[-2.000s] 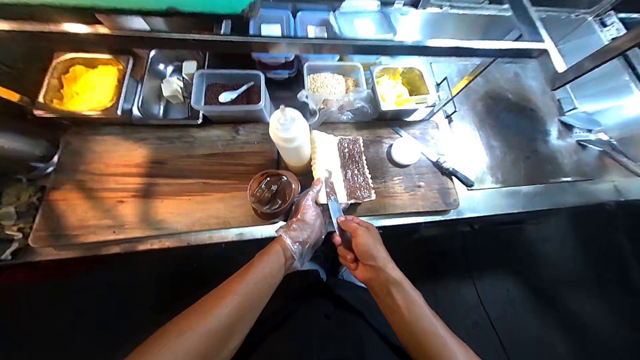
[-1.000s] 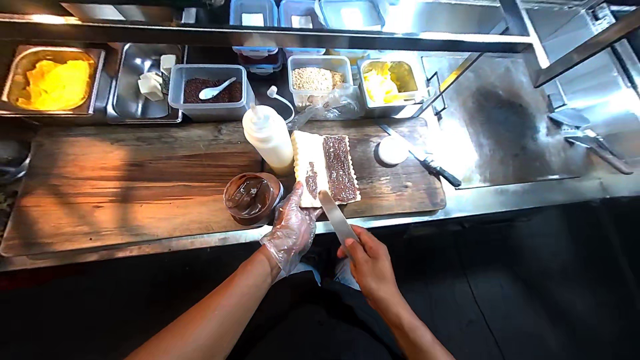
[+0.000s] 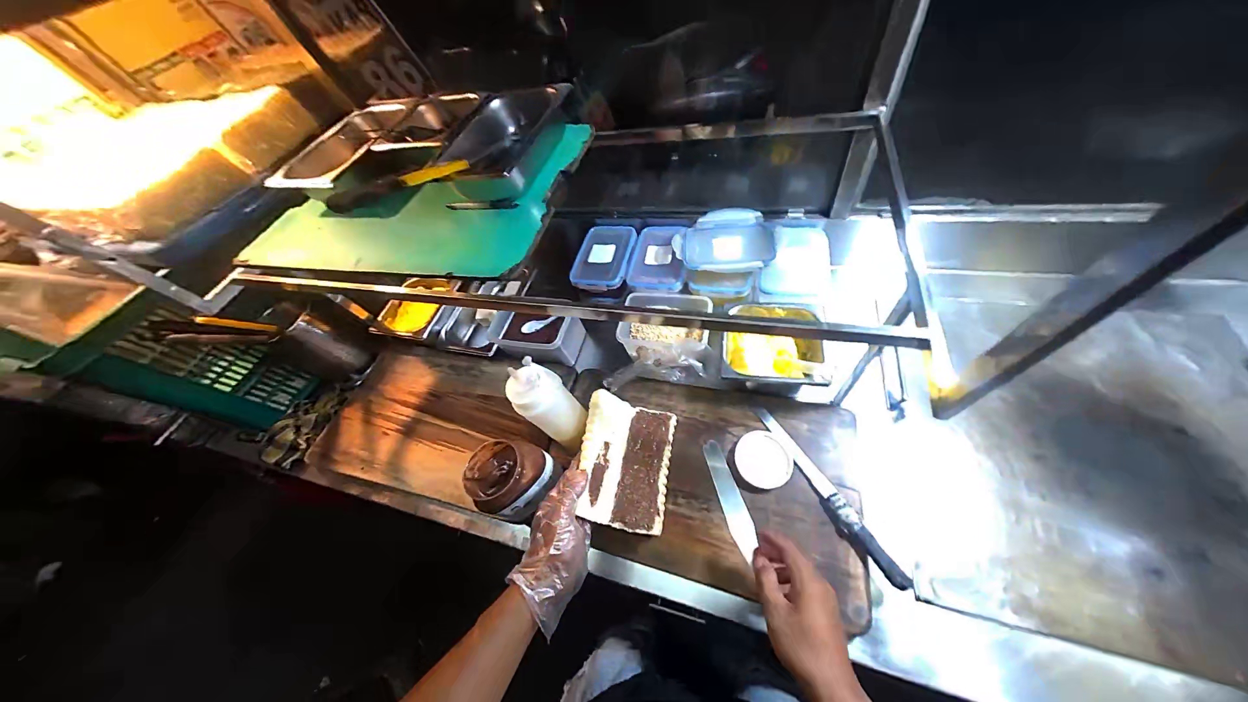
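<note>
My left hand [image 3: 558, 541], in a clear plastic glove, holds the lower left edge of a rectangular bread slice [image 3: 624, 466]. The slice's right half is covered in dark brown sprinkles; its pale left half bears a brown smear. Just left of that hand is an open jar of chocolate spread [image 3: 509, 478], with a white squeeze bottle [image 3: 546, 402] behind it. My bare right hand [image 3: 785, 575] is at the near end of a metal spreading knife [image 3: 729, 497], whose blade is over the wooden board. The handle is hidden, so its grip is unclear. A round white-topped container [image 3: 763, 460] is beside the blade.
A black-handled knife [image 3: 838, 512] lies along the board's right side. Behind the wooden board [image 3: 390, 419] are tubs of sprinkles [image 3: 542, 336], chopped nuts [image 3: 666, 333] and yellow filling [image 3: 775, 341]. A metal rail [image 3: 585, 310] crosses above them. A steel griddle [image 3: 1102, 468] is at right.
The spreading knife was over the bread one second ago; my right hand and the knife are now to the right of it. The view has swung up and tilted.
</note>
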